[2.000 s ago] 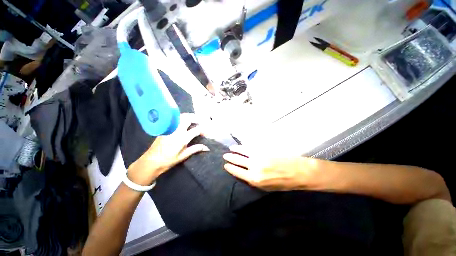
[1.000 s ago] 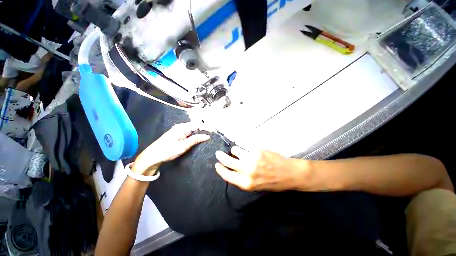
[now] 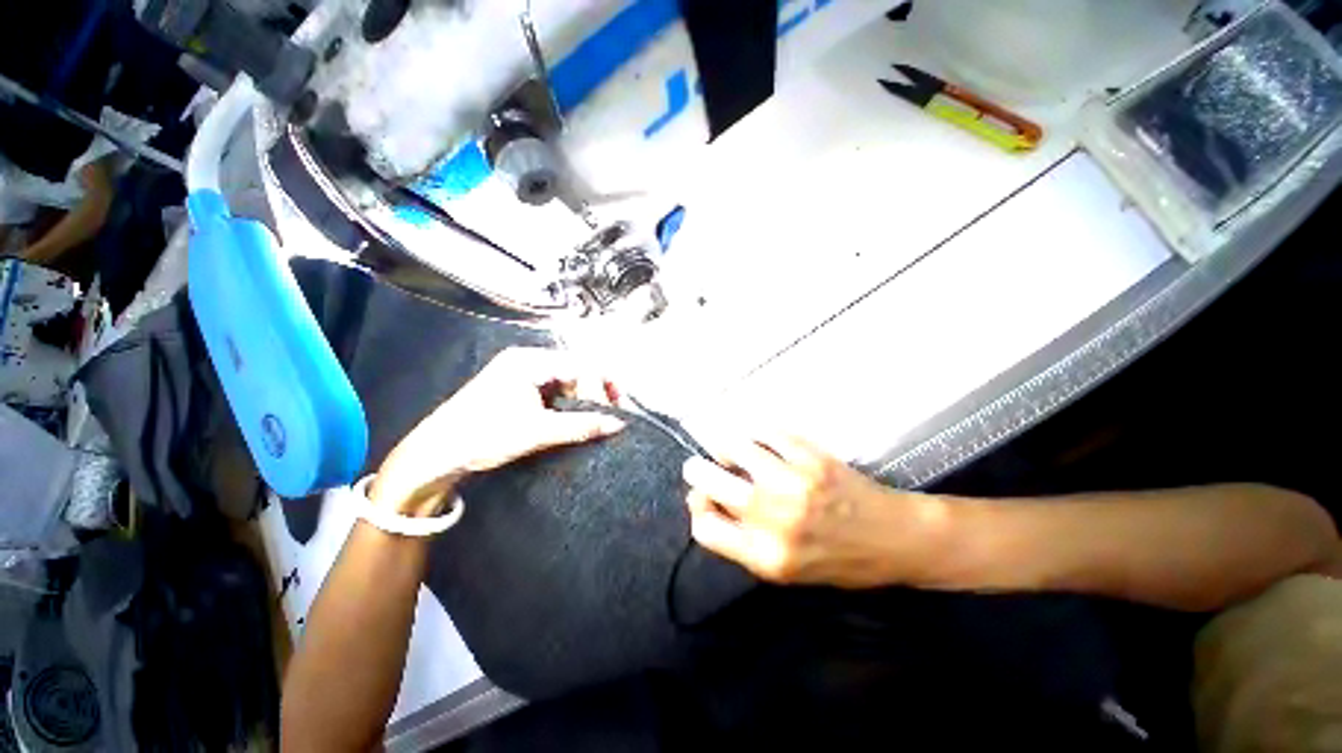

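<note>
The dark grey garment panel (image 3: 545, 552) lies on the white table and hangs over its front edge onto my lap. My left hand (image 3: 486, 427) rests on the panel's upper part, with thumb and fingers on its edge just below the presser foot area (image 3: 611, 277). My right hand (image 3: 787, 515) pinches the panel's edge to the right, and the edge is lifted in a narrow fold between the hands. A small red spot shows at the left fingertips; I cannot tell what it is.
The blue lamp paddle (image 3: 277, 353) stands left of the needle. Yellow and orange snips (image 3: 964, 111) and a clear tray (image 3: 1229, 125) lie at the right. A black strip (image 3: 732, 66) hangs over the machine head. Dark cut pieces (image 3: 147, 419) lie left. Another person's arm shows far left.
The view has shifted, and the lamp and machine head appear further left. My right hand has moved slightly right, and the panel's edge between my hands is now raised.
</note>
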